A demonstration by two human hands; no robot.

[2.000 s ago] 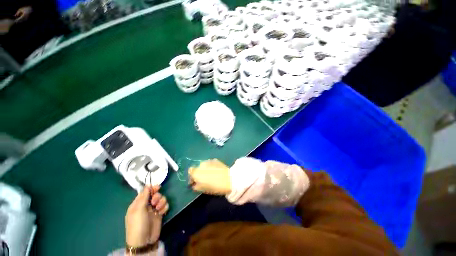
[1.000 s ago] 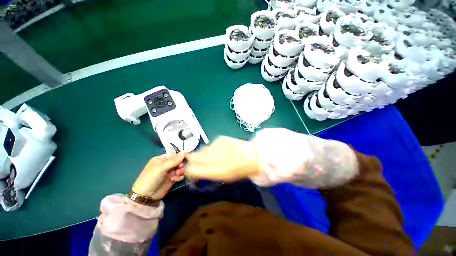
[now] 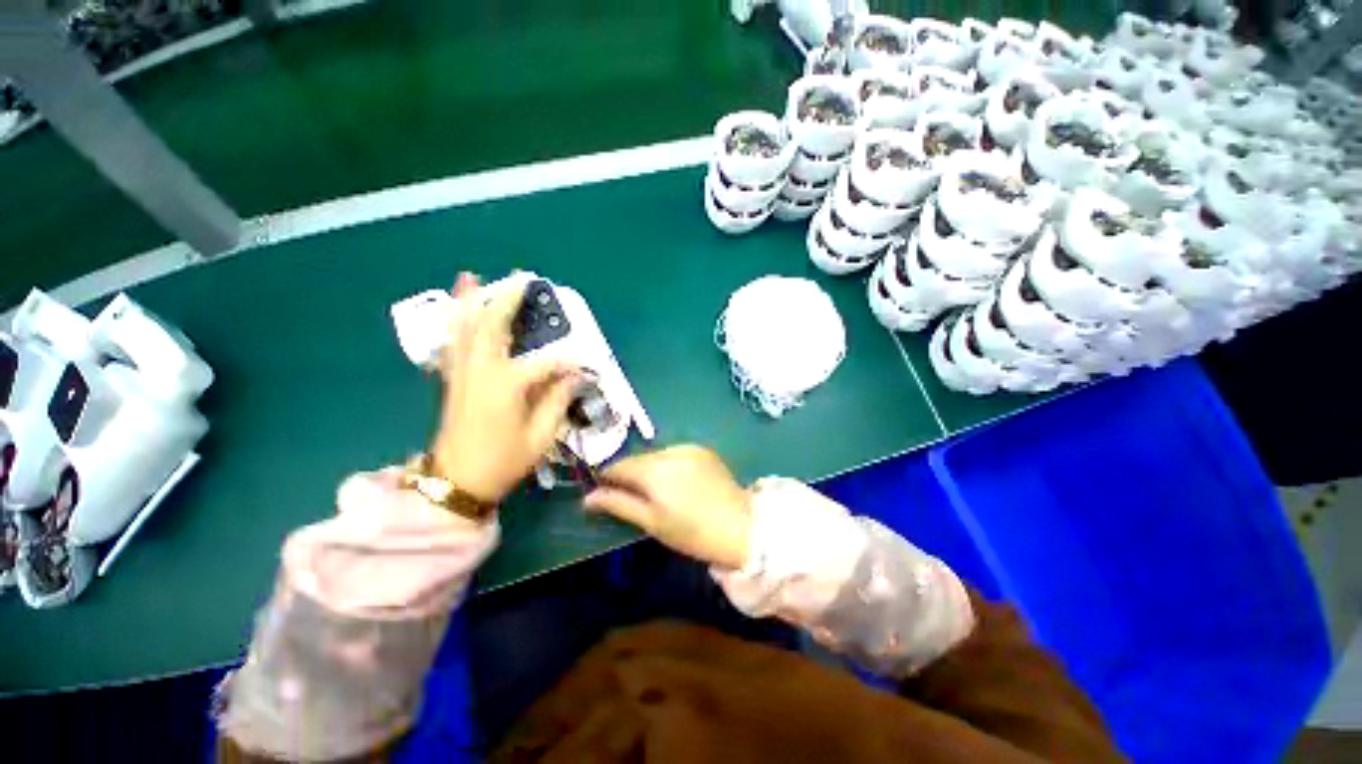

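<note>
The white camera body (image 3: 590,346) lies on the green bench in front of me, its black lens panel (image 3: 539,315) facing up and its antenna along the right side. My left hand (image 3: 501,391) lies over the body and covers part of it, the thumb and finger at the round opening. My right hand (image 3: 672,496) is at the near end of the body, its fingertips pinched on thin dark wires (image 3: 580,472). The fingers of my left hand partly hide the opening.
A round white pile of thread-like ties (image 3: 783,339) lies right of the body. Stacked white housings (image 3: 986,217) fill the bench's right side. More camera bodies (image 3: 112,411) stand at the left. A blue bin (image 3: 1150,552) is at the lower right. A belt (image 3: 493,90) runs beyond the pale edging.
My left hand has moved from the near end up over the camera body. My right hand has drawn back from it and now pinches wires. The view has shifted slightly.
</note>
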